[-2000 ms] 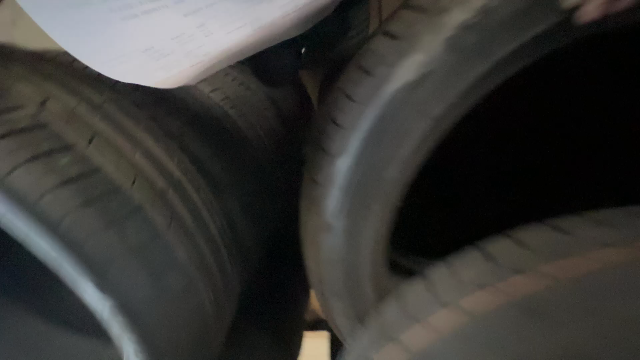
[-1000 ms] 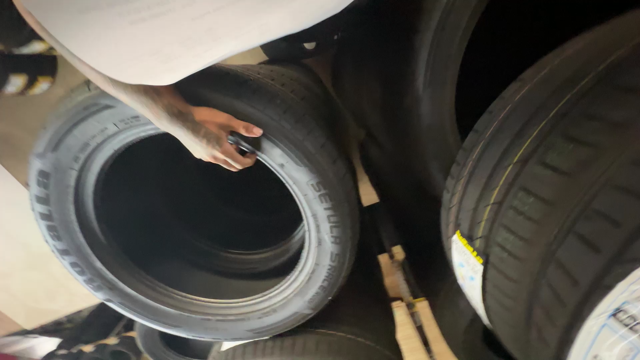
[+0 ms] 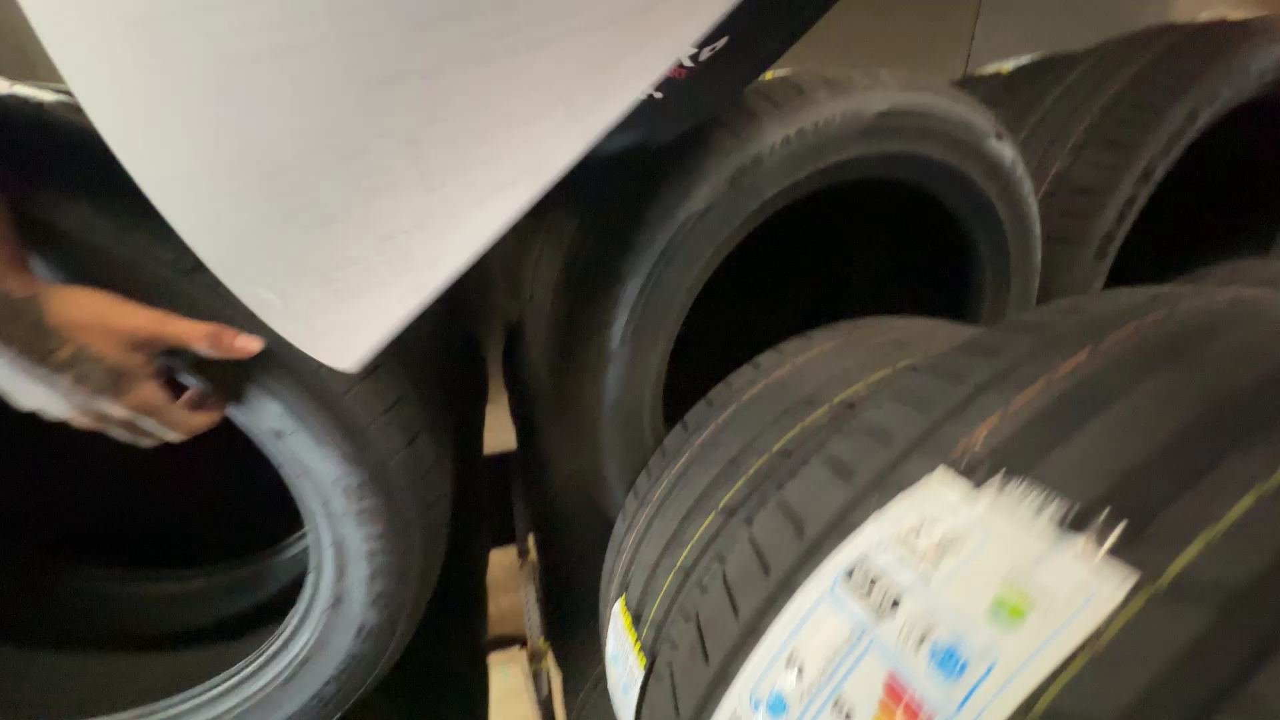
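Note:
My left hand (image 3: 130, 365) reaches in from the left edge, back of the hand towards me. Its thumb and fingers close around a small dark object (image 3: 205, 378), too blurred to name, at the inner edge of a black tyre (image 3: 345, 520). A large white sheet of paper (image 3: 350, 150) hangs across the upper left, its lower corner just right of the hand. What holds the sheet is out of sight. No clear view of my right hand; a blurred skin-toned patch at the top right edge cannot be made out.
Another tyre (image 3: 645, 290) stands behind, with a further tyre (image 3: 1080, 140) at upper right. Closer tyres (image 3: 780, 450) fill the lower right; one bears a white, partly torn label (image 3: 900, 610). Wooden slats (image 3: 510, 600) show in the narrow gap between the tyres.
My left hand, out of view two seconds ago, was at the left tyre's inner edge one second ago and is there now, holding the dark object. The view has shifted strongly.

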